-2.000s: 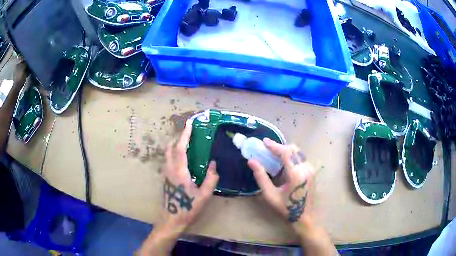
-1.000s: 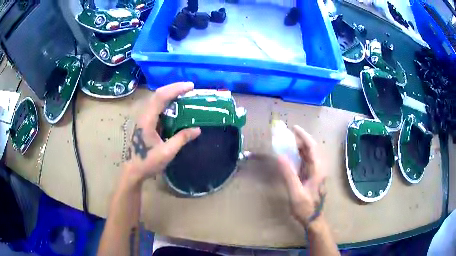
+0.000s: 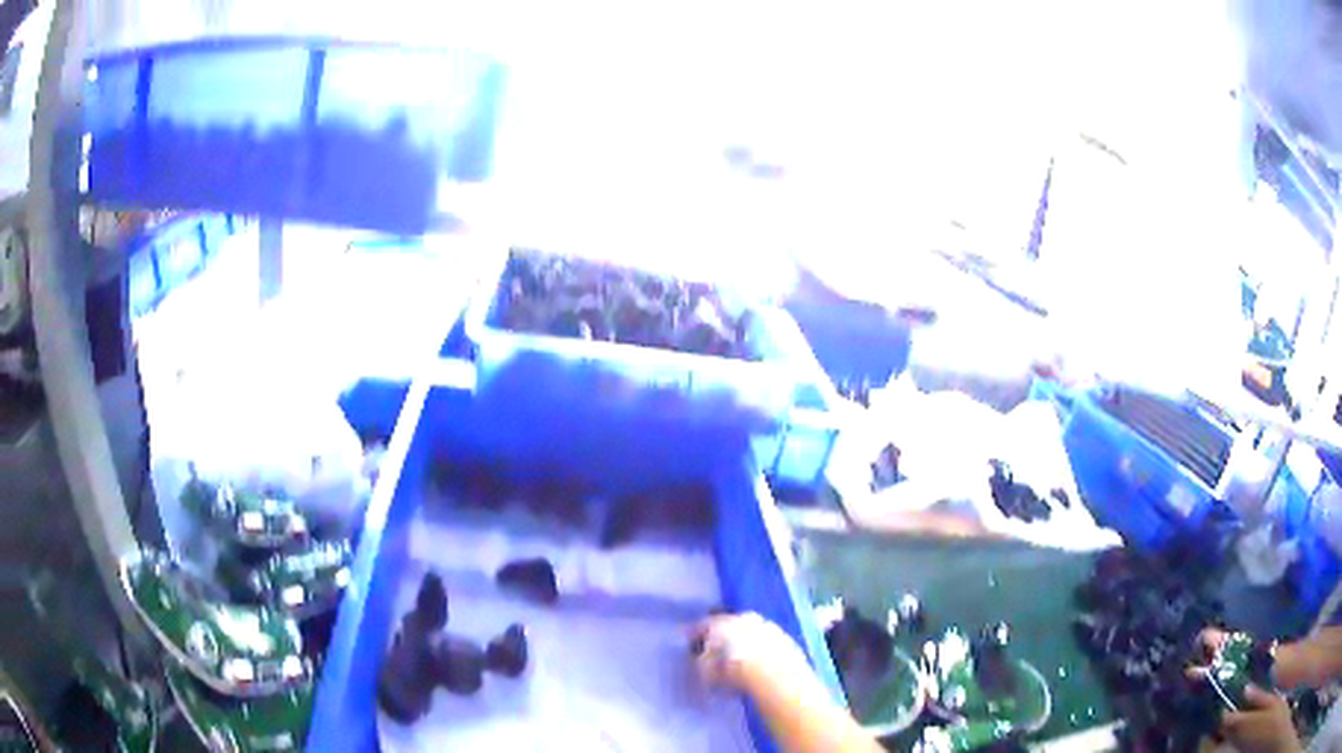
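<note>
The blue parts tub has a white liner. Several small black fittings lie at its left, and one lies nearer the middle. My right hand reaches in over the tub's right side, fingers bent down at the liner. A small dark spot shows at the fingertips; blur hides whether they grip it. The glue bottle is not visible. My left hand and the shell I worked on are out of the picture.
Green shells are stacked left of the tub; more lie at right. Behind stands another blue bin of dark parts. At far right, another person's hands hold a green piece beside a black parts heap. Glare whitens the top.
The view has swung up from the bench to the tub and background. My right hand has moved from the bench into the tub, without a visible bottle. My left hand has left the picture.
</note>
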